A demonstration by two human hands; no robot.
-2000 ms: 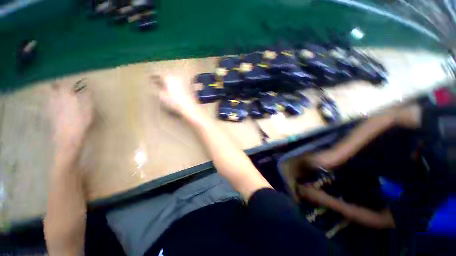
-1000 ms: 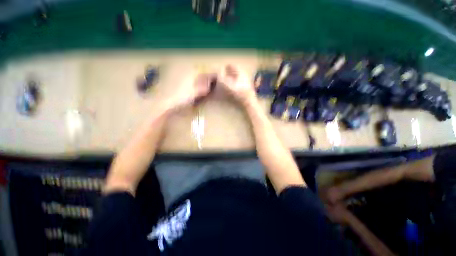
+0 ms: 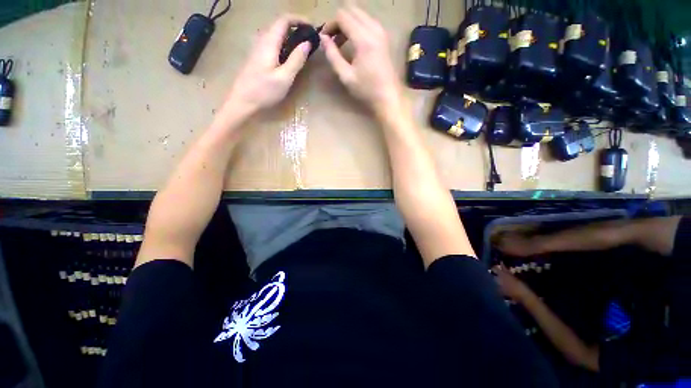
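My left hand (image 3: 265, 72) holds a small black corded unit (image 3: 301, 42), perhaps a power adapter, above the tan bench-top (image 3: 333, 155). My right hand (image 3: 365, 59) is close beside it, its thumb and fingertips around a thin dark bit of cord at the unit's end. The fingers partly hide the unit. One black unit (image 3: 192, 42) with a looped cord lies alone left of my hands. Another unit (image 3: 5, 95) is at the far left edge. A dense cluster of units (image 3: 485, 45) with cream labels lies to the right.
A green conveyor (image 3: 288, 6) runs along the top. A single unit (image 3: 613, 168) lies near the bench's front edge at right. A dark tray with rows of pale-marked units (image 3: 95, 278) is at lower left. Another person's arms (image 3: 583, 241) reach over a tray (image 3: 496, 227) at lower right.
My hands, earlier apart over the bench, came together and now hold a unit higher up in the view. The view has shifted, and the loose units at left appear closer.
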